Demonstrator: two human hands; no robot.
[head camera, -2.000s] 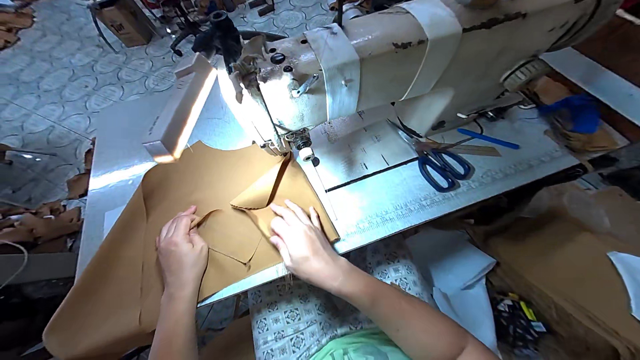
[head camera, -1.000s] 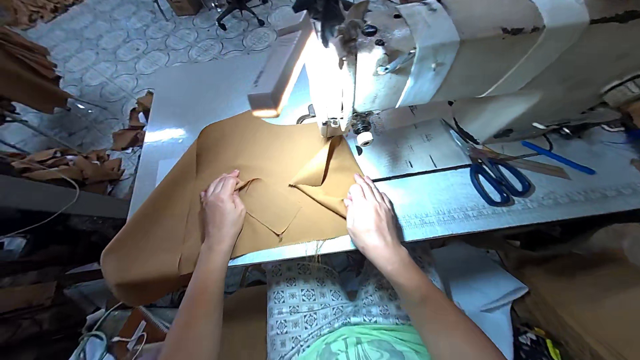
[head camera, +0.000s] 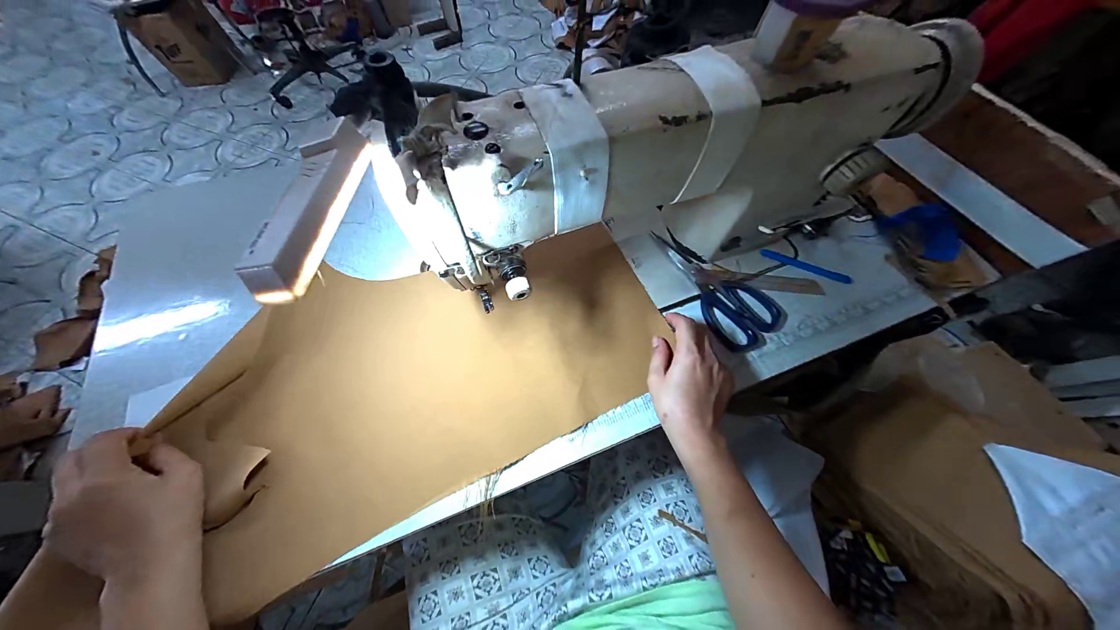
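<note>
A large tan fabric panel (head camera: 420, 367) lies spread over the sewing machine table, part of it beneath the head of an industrial sewing machine (head camera: 525, 184). At its left edge my left hand (head camera: 131, 499) pinches a fold of the fabric; the fingertips are partly hidden. A cut opening with a small raised flap (head camera: 241, 468) shows just right of that hand. My right hand (head camera: 691, 376) rests at the panel's right edge, thumb and fingers close together; whether it grips the cloth is unclear. The presser foot (head camera: 486, 300) is over the fabric.
Blue-handled scissors (head camera: 739, 313) and a blue pen-like tool (head camera: 805, 266) lie right of the panel. A lit lamp bar (head camera: 306, 214) stands left of the machine head. Stacked tan fabric (head camera: 919, 455) is at the lower right. The table's front edge borders my lap.
The panel has been shifted and spread, covering the area under the machine head. My left hand has moved out to its left edge, away from the middle. The folded piece near my right hand no longer shows.
</note>
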